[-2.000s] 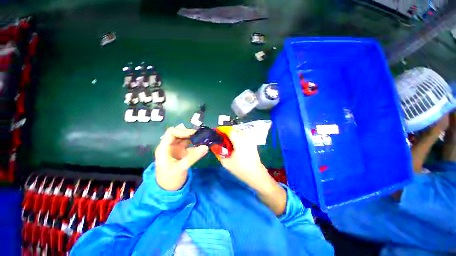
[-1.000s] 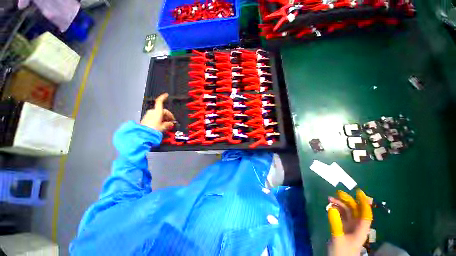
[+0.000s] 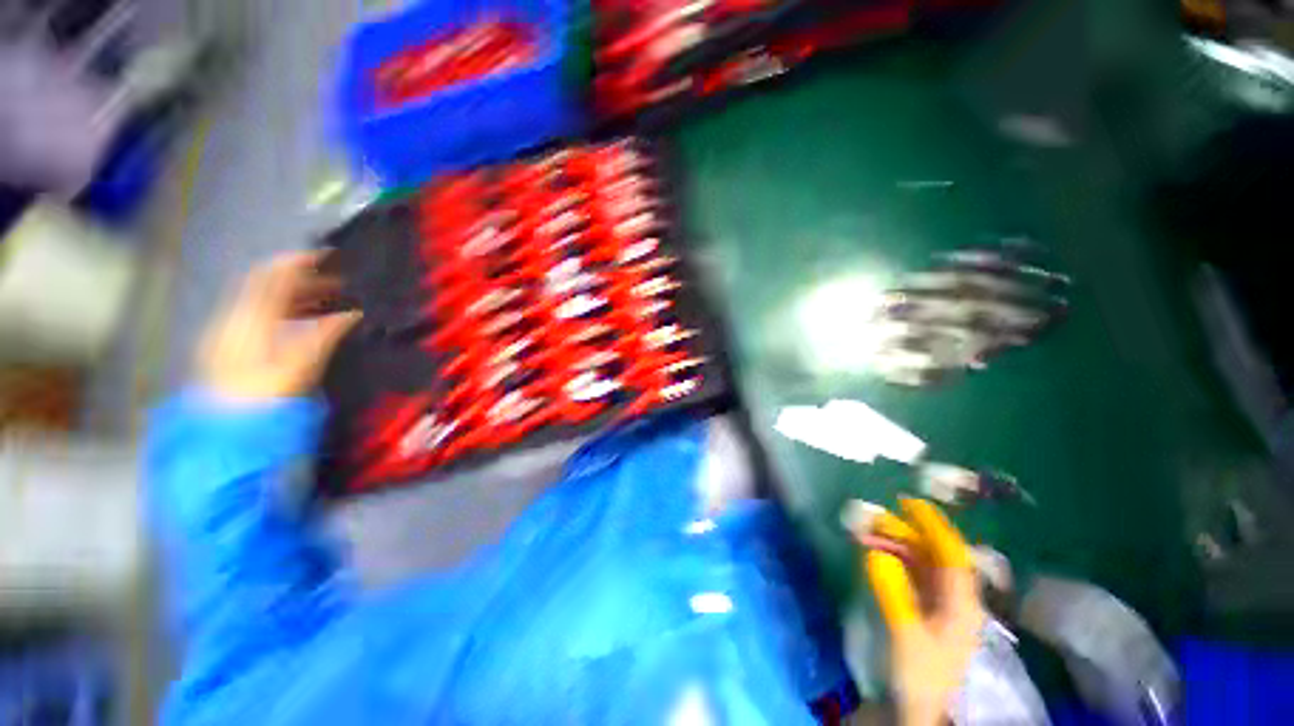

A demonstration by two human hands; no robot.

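The frame is blurred. A black tray [image 3: 341, 372] with rows of red strap pieces [image 3: 546, 284] stands left of the bench. My left hand [image 3: 270, 326] is at the tray's left edge, with thumb and fingers apart; whether it touches the tray or holds something I cannot tell. My right hand [image 3: 922, 596], with yellow finger cots, is low over the green mat [image 3: 809, 199], fingers bent. A small whitish thing shows by its fingertips; I cannot tell if it is held. Small display modules [image 3: 965, 315] lie grouped on the mat. White paper pieces [image 3: 852, 430] lie nearer me.
A blue bin [image 3: 454, 121] with red pieces stands beyond the tray. Another tray of red pieces [image 3: 738, 50] lies at the far side. A display module [image 3: 962, 482] lies near my right hand. Whitish bottles or cloth [image 3: 1093, 631] and a blue edge [image 3: 1242, 688] show at lower right.
My view has swung from the blue bin to the tray at my left. Since one second ago my left hand has moved to the tray's outer left edge. My right hand remains over the mat.
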